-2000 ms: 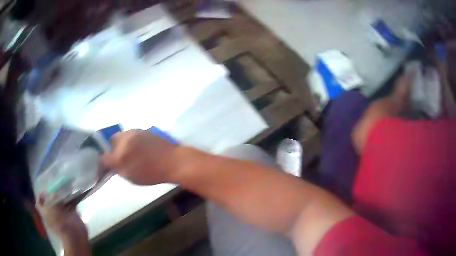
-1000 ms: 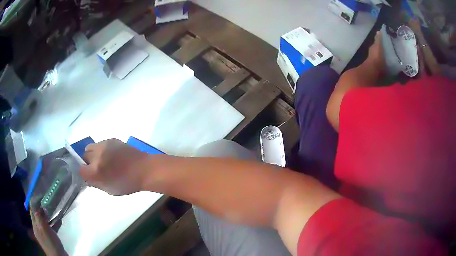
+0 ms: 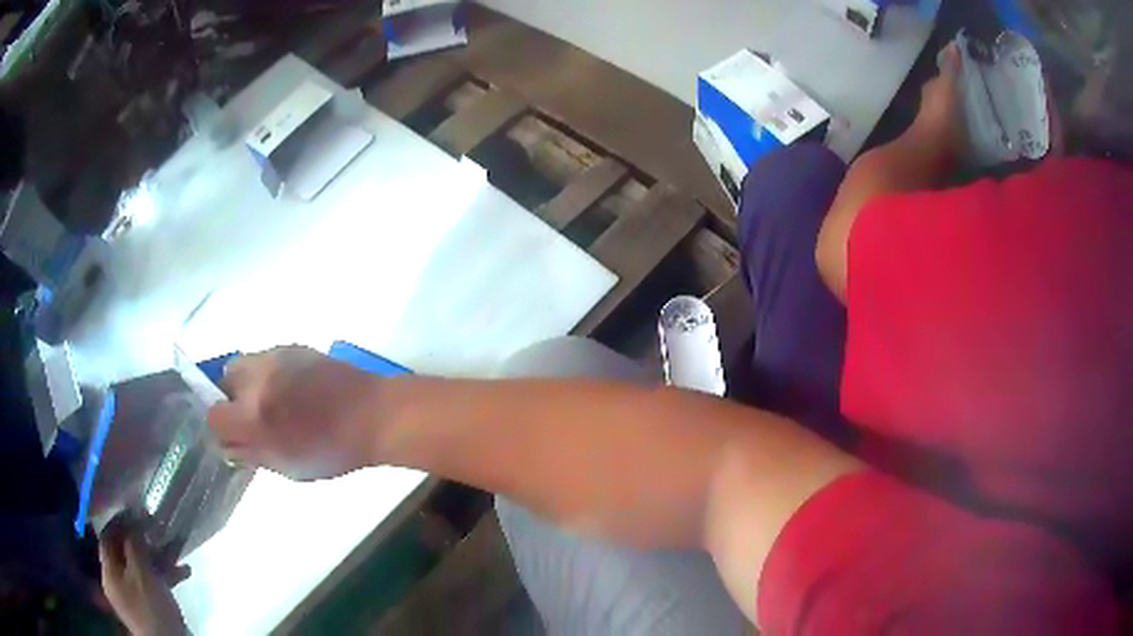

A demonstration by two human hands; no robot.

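Note:
An open blue-and-white carton (image 3: 95,462) lies at the lower left of the white sheet, its blue flap standing out. A clear-covered, dark, glossy unit with a pale green strip (image 3: 168,476) is at its opening. My right hand (image 3: 298,413) reaches in from the right and pinches a white and blue flap at the carton's upper edge. My left hand (image 3: 139,584) is at the bottom left, with its fingers at the lower edge of the unit. It is partly dark and cut off by the frame; its exact grip is unclear.
An open carton (image 3: 296,134) stands on the white sheet (image 3: 410,236) over a wooden pallet (image 3: 659,224). A white oval part (image 3: 691,344) lies by a grey knee. Beside me a person in red holds a white unit (image 3: 1004,99) near a blue-and-white box (image 3: 760,109).
The clear-covered unit and my left hand have shifted slightly right and down. My right hand stays on the flap. The neighbour's white unit has turned. The earliest frame is blurred.

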